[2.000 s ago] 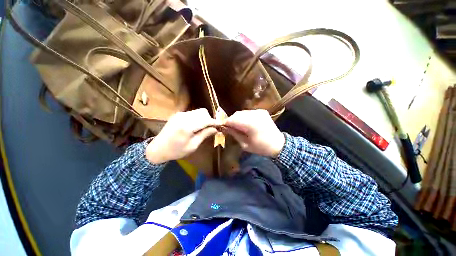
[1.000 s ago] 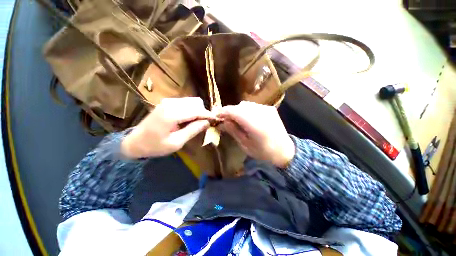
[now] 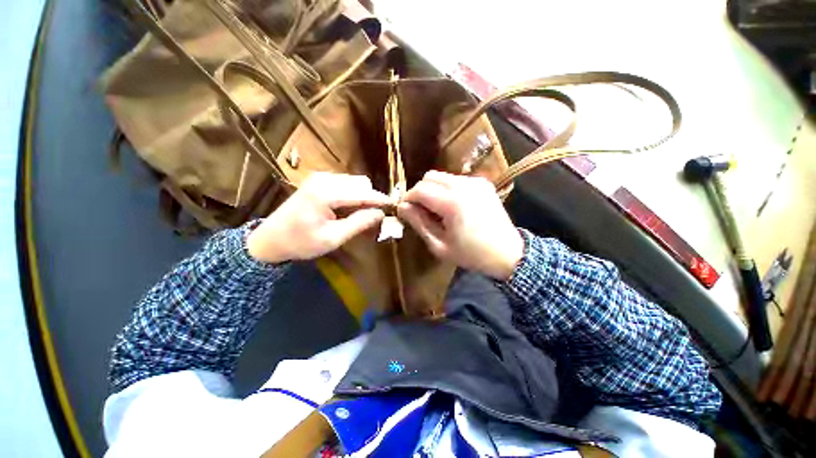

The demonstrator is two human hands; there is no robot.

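Observation:
A tan tote bag [image 3: 420, 268] stands in front of me with its brown mouth open. The top zipper [image 3: 392, 134] runs down the middle of the mouth towards me. My left hand [image 3: 318, 215] and my right hand [image 3: 463, 222] meet at the bag's near top edge, each pinching it between thumb and fingers. A small pale zipper end tab [image 3: 391, 229] hangs just below my fingertips. The exact spot they pinch is partly hidden by the fingers. The side seam runs down below it. One shoulder handle [image 3: 626, 80] loops over the table at the right.
Stacked tan bags [image 3: 179, 107] lie at the upper left. On the white table [image 3: 537, 36] lie a hammer [image 3: 729, 224], small silvery nippers [image 3: 778, 268] and a red strip [image 3: 667, 234]. Brown bag parts [image 3: 796, 331] are at the right edge. A grey apron [image 3: 429, 358] covers my lap.
The view has shifted a little, so the stacked bags and bag appear further right. Both hands still pinch the edge, and the tab now looks shorter and paler.

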